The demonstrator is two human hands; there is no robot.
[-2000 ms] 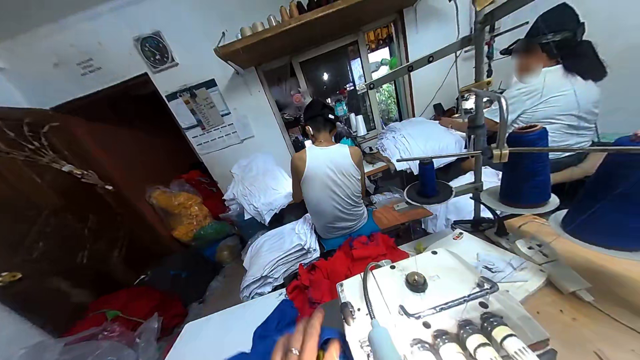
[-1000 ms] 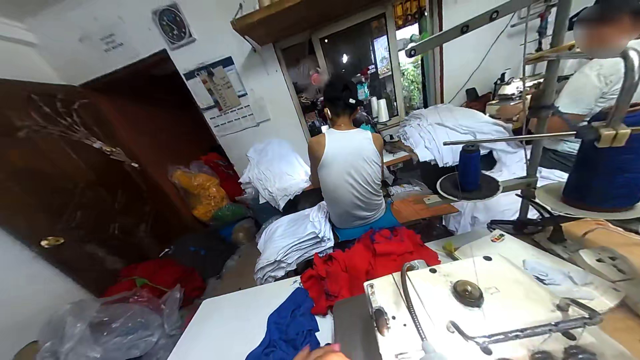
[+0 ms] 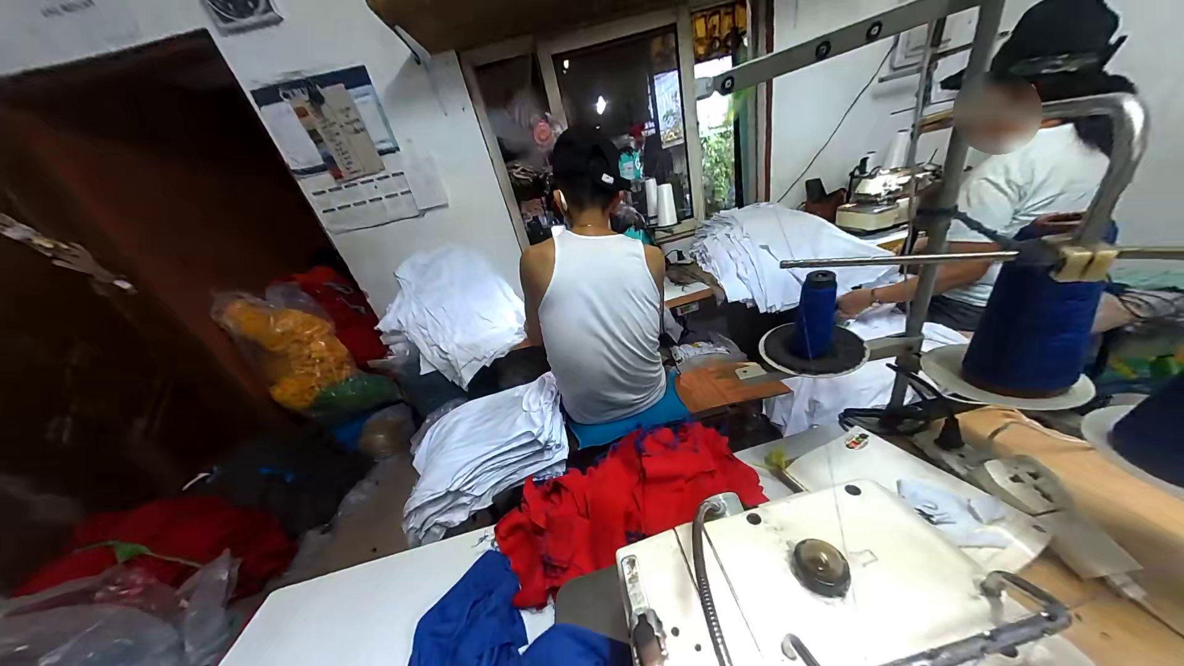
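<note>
Neither my left hand nor my right hand shows in the head view now. Nearest to me stands a white industrial sewing machine (image 3: 814,573), its top cut off by the lower edge. Blue fabric (image 3: 472,615) lies left of it on the white table (image 3: 342,601), and a heap of red fabric (image 3: 629,490) lies just behind. Blue thread cones stand on the rack at the right: a small one (image 3: 816,314) on a dark disc and a large one (image 3: 1036,314) on a pale disc.
A seated person in a white tank top (image 3: 606,324) faces away, beside stacked white fabric (image 3: 490,444). Another person (image 3: 1036,185) sits at the right. Bags of orange material (image 3: 287,351) and red cloth (image 3: 166,536) lie on the left. A metal thread stand (image 3: 943,213) rises nearby.
A hand that lay over the blue fabric two seconds ago, and showed only at the lower edge one second ago, has left the view. The view has shifted.
</note>
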